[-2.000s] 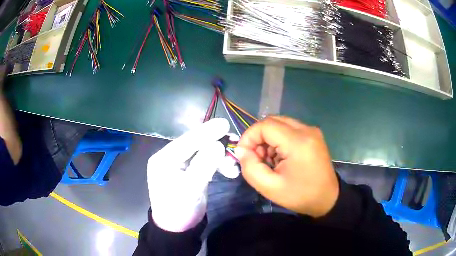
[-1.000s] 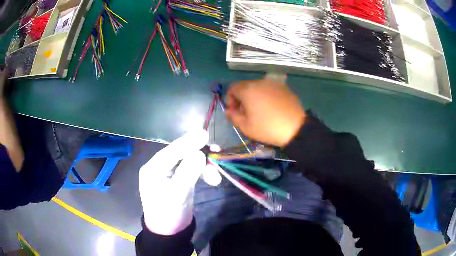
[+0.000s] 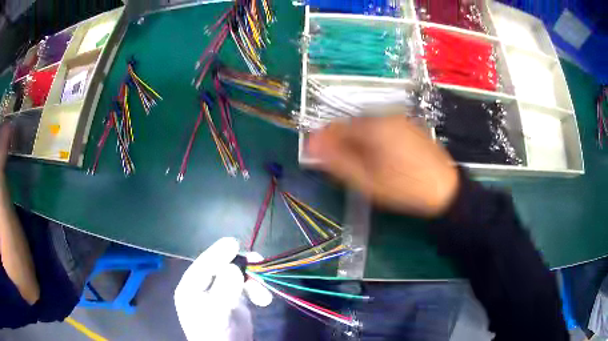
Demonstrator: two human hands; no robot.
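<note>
My left hand (image 3: pixel 217 293), in a white glove, pinches the dark head of a wire harness (image 3: pixel 300 291) at the bench's front edge. Its yellow, orange, blue, green, white and red wires fan out to the right. The connector head is mostly hidden by the fingers. My bare right hand (image 3: pixel 393 166) is blurred over the near left part of the compartment tray (image 3: pixel 547 170), by the white wires (image 3: pixel 353 98). Whether its fingers hold anything cannot be told. Another harness (image 3: pixel 274 170) lies on the bench just beyond my left hand.
Several harnesses (image 3: pixel 230 86) lie on the green bench (image 3: pixel 153 206) left of the tray. The tray also holds green, blue, red, dark red and black wires. A neighbour's tray (image 3: pixel 77 133) and a person's arm (image 3: pixel 15 246) are at far left. A blue stool (image 3: pixel 123 280) stands below.
My right hand has moved from the held harness, past the lying harness, to the tray. My left hand keeps its hold. The view has tilted up, showing more of the tray.
</note>
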